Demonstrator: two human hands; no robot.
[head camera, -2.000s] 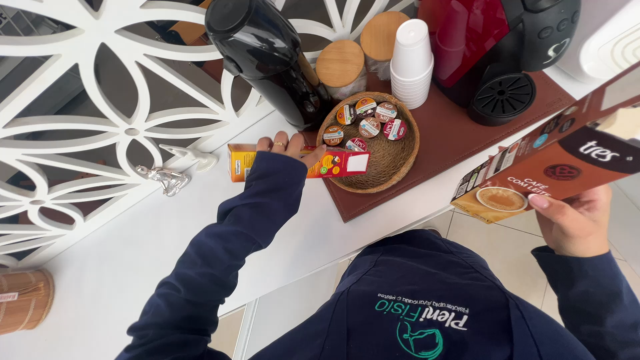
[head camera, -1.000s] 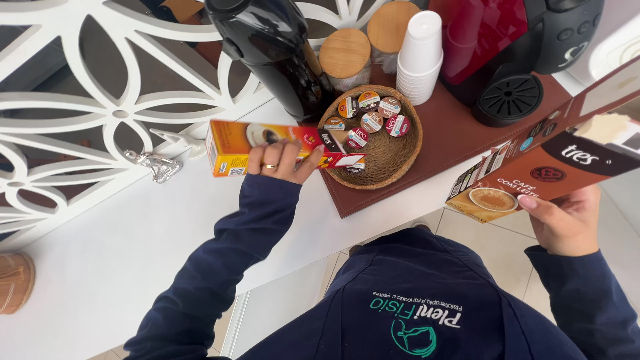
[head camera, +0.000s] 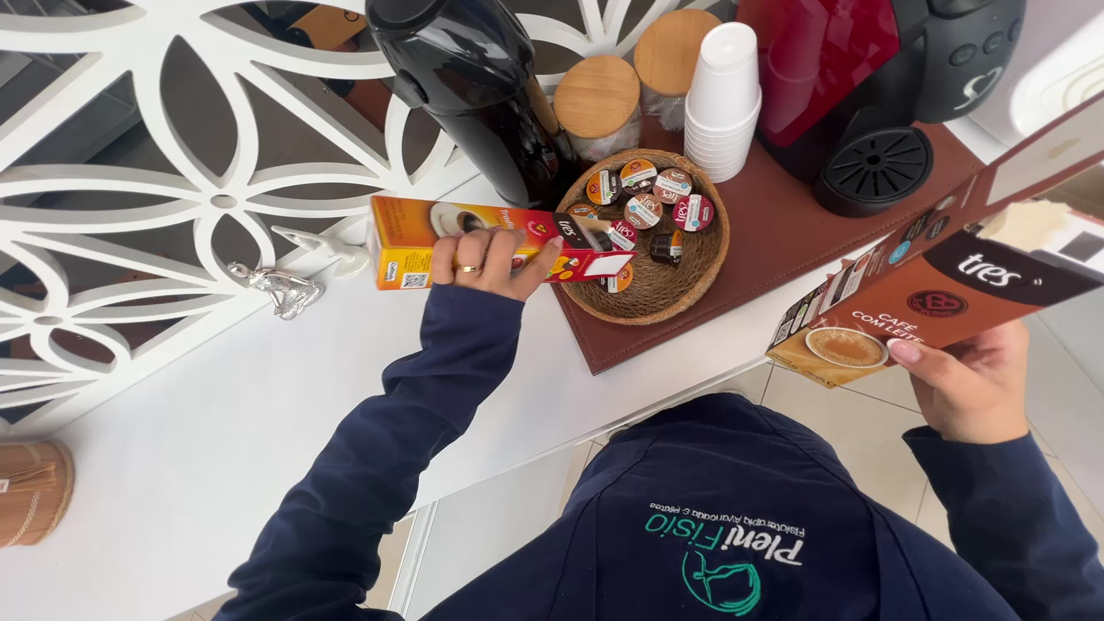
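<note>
My left hand (head camera: 496, 263) grips an orange and yellow coffee capsule box (head camera: 398, 246), tilted with its right end over a round woven basket (head camera: 690, 297). Several coffee capsules (head camera: 642, 211) lie in the basket, and a dark one (head camera: 666, 248) lies near that end of the box. Over at the right, my right hand (head camera: 970, 379) holds a brown coffee-with-milk capsule box (head camera: 931, 302) past the counter's front edge; its top flap stands open, with torn cardboard at the opening.
A brown leather-like mat (head camera: 776, 233) bears the basket, stacked white cups (head camera: 723, 103), wooden-lidded jars (head camera: 597, 99) and a red and black capsule coffee machine (head camera: 828, 78). Left of them are a black thermos (head camera: 474, 78), silver figurine (head camera: 280, 289), white figurine (head camera: 332, 250), white lattice panel (head camera: 222, 200) and wooden container (head camera: 39, 492).
The orange box, held low across the basket's left side two seconds ago, now shows its broad printed face. More capsules are visible in the basket. My right hand still holds the brown box.
</note>
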